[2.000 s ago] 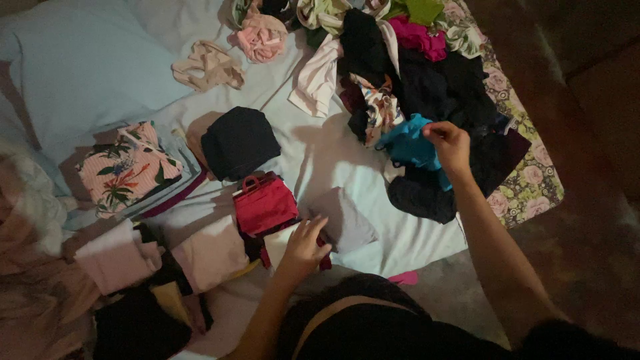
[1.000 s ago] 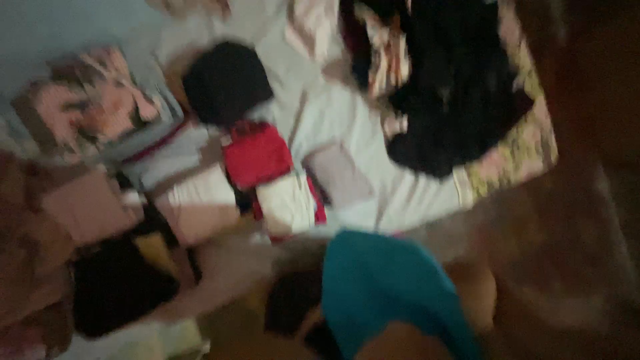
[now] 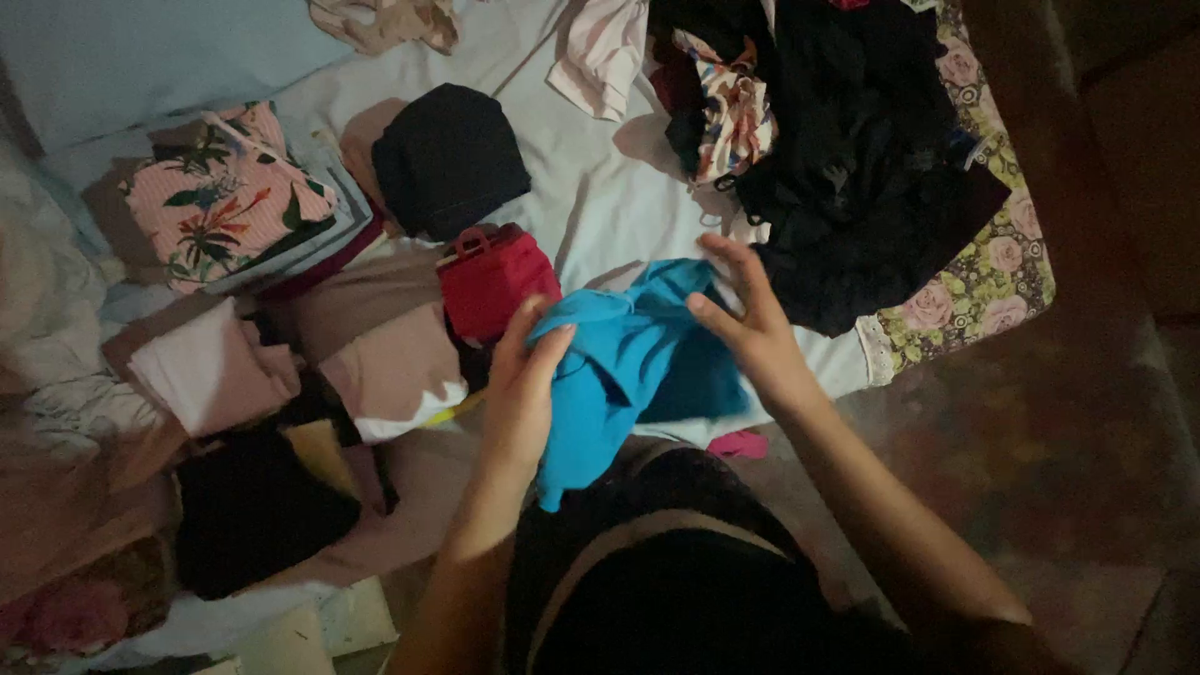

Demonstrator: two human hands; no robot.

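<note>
A crumpled blue garment hangs between my hands over the bed's near edge. My left hand pinches its left side between thumb and fingers. At its upper right is my right hand, fingers spread and thumb apart, beside the cloth; whether it touches the cloth is unclear. A folded red garment lies just beyond my left hand. To the right of my right hand is a heap of black clothes, with a multicoloured patterned cloth at its left side.
Folded piles lie at the left: a pink floral garment, a dark folded garment, a white one, a pale pink one and a black one. The floral mattress edge borders the floor. A pink scrap lies near my body.
The blue garment, earlier lifted from the dark heap by my right hand, is now in front of me. My left hand has left the small folded pieces and now grips the blue cloth.
</note>
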